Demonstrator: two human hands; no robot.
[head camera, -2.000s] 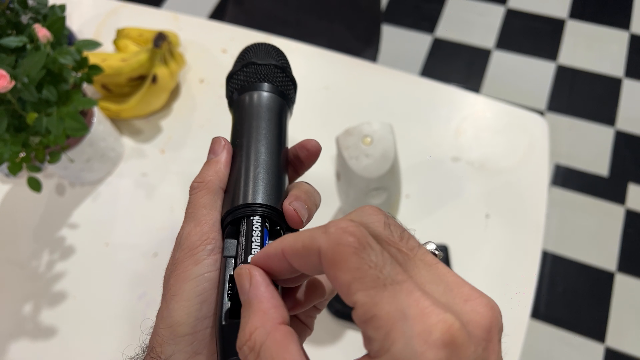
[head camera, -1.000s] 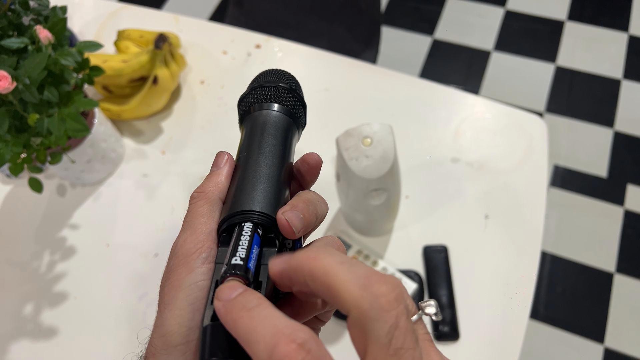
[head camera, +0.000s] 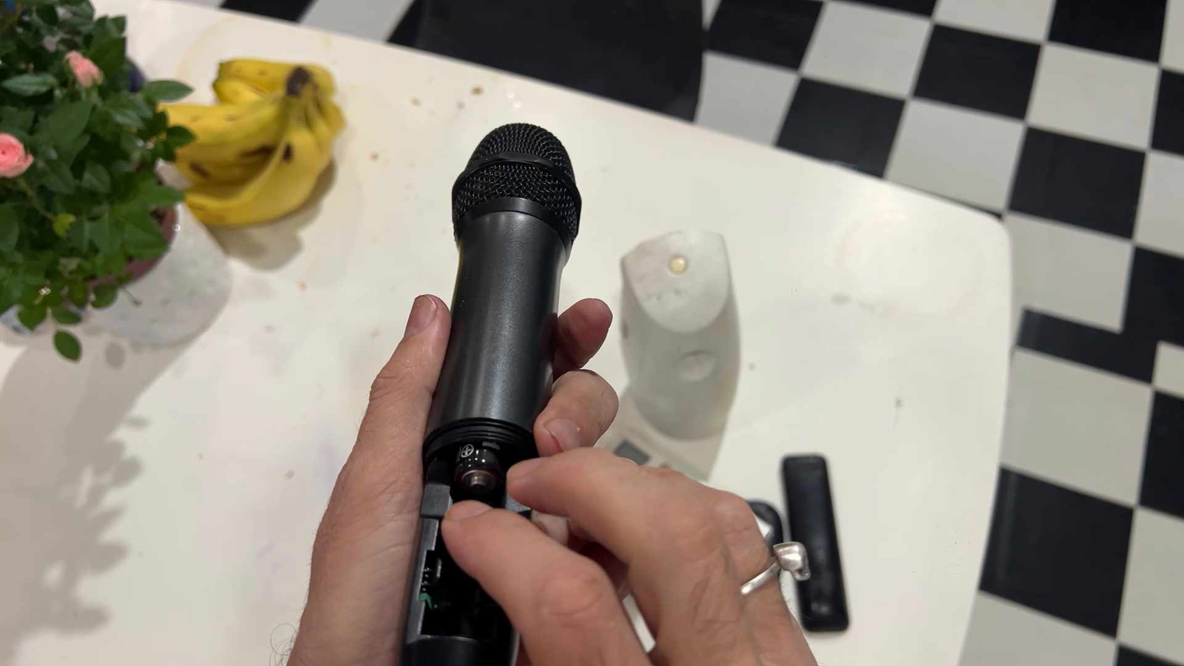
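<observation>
My left hand (head camera: 370, 518) is wrapped around a dark grey handheld microphone (head camera: 499, 314), its black mesh head pointing away from me. Below the grey barrel the battery compartment is exposed. A black battery (head camera: 478, 474) shows its terminal end at the top of that compartment, tilted up towards the camera. The thumb and index finger of my right hand (head camera: 629, 555), which wears a silver ring, are at either side of the battery's end; whether they pinch it cannot be told. The lower part of the compartment shows a small bit of green.
A white plastic device (head camera: 680, 342) stands beyond my right hand. Nearby lie a partly hidden white remote (head camera: 634, 451) and a narrow black cover-like piece (head camera: 816, 546). Bananas (head camera: 268, 148) and a potted rose plant (head camera: 83, 166) are at the left of the white table (head camera: 888, 370).
The battery, earlier lying lengthwise in the compartment with its printed side showing, now has its end tipped up. My right thumb and index finger have moved up along the microphone.
</observation>
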